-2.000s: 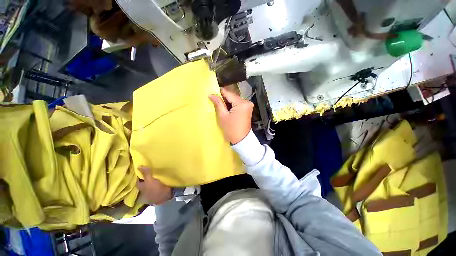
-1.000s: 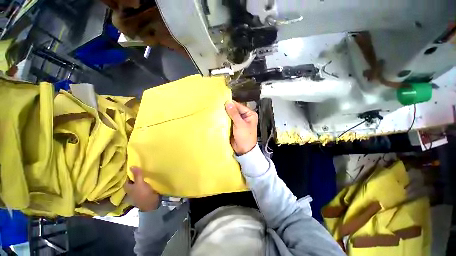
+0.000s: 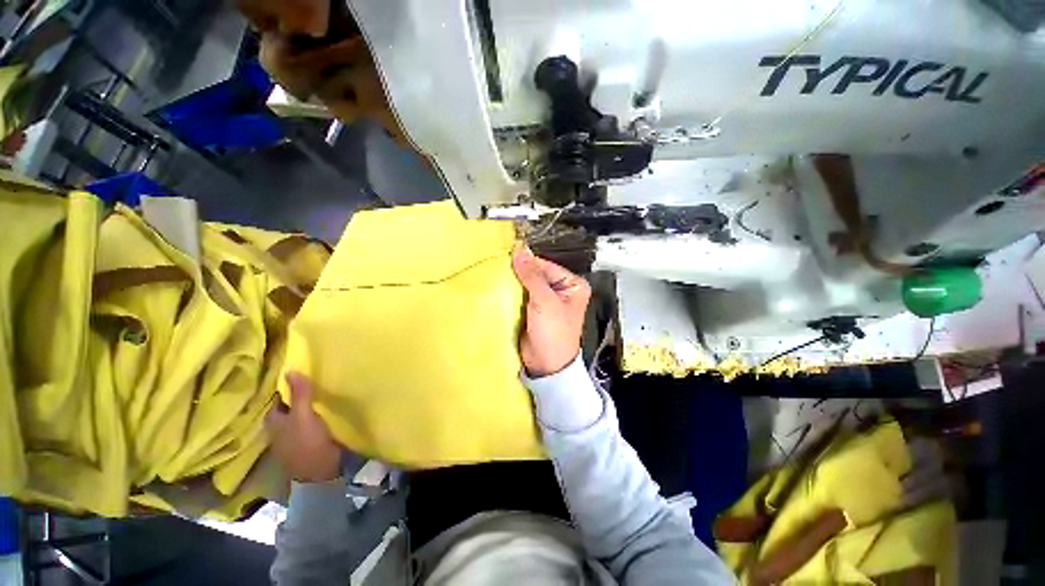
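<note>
A yellow bag panel (image 3: 413,343) with a seam line across it is held flat in front of me. Its upper right corner lies at the presser foot (image 3: 562,218) of the white sewing machine (image 3: 710,69) marked TYPICAL. My right hand (image 3: 555,311) pinches the panel's right edge just below the presser foot, thumb on top. My left hand (image 3: 303,440) grips the lower left edge, its fingers partly hidden under the panel. The needle tip cannot be made out.
A large crumpled yellow heap (image 3: 126,355) is at the left, close to my left hand. Yellow bags with brown bands (image 3: 848,515) lie at the lower right. A green spool (image 3: 941,292) sits on the machine table (image 3: 676,332), whose front edge is ragged yellow.
The view has tilted up, so the machine head shows more and sits lower. The panel's lower left side has swung a little leftward with my left hand. Both hands keep their hold.
</note>
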